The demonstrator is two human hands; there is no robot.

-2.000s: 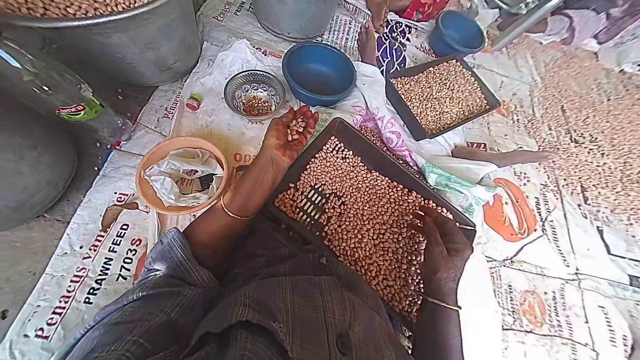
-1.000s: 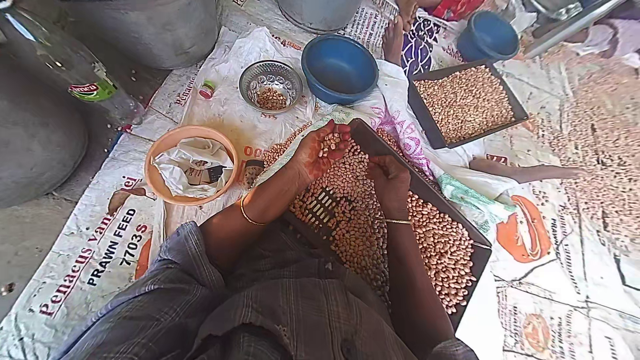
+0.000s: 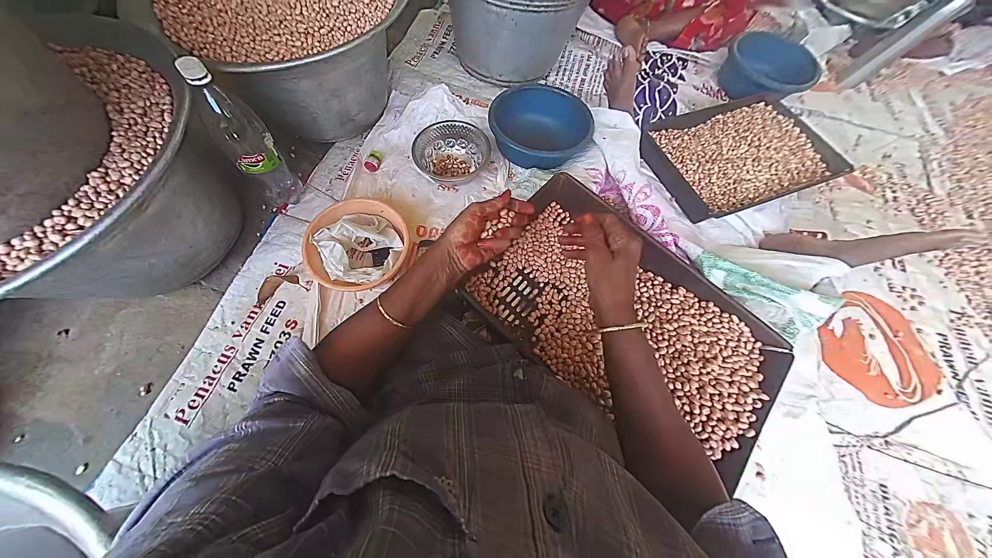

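A dark tray [image 3: 763, 387] with a slotted bottom lies slantwise in front of me, filled with shelled peanuts [image 3: 705, 356]. My left hand [image 3: 492, 232] is cupped, palm up, over the tray's near left corner and holds several peanuts. Just to its right, my right hand [image 3: 608, 252] hovers over the peanuts with its fingers toward the left palm; whether a nut is between its fingertips cannot be seen. Bare slots of the tray show between the forearms. A small metal bowl [image 3: 452, 151] with some nuts stands beyond my left hand, beside a blue plastic bowl [image 3: 541, 125].
An orange basin [image 3: 356, 244] with a white plastic bag stands left. Large metal pots [image 3: 310, 85] of peanuts and a plastic bottle [image 3: 248, 139] are at upper left. Another person's foot [image 3: 621, 77], a second peanut tray [image 3: 740, 159] and another blue bowl [image 3: 767, 66] are at upper right.
My right hand has moved from the right part of the tray to beside my left hand. The left hand has stayed cupped around nuts. The view has shifted, showing more of the pots.
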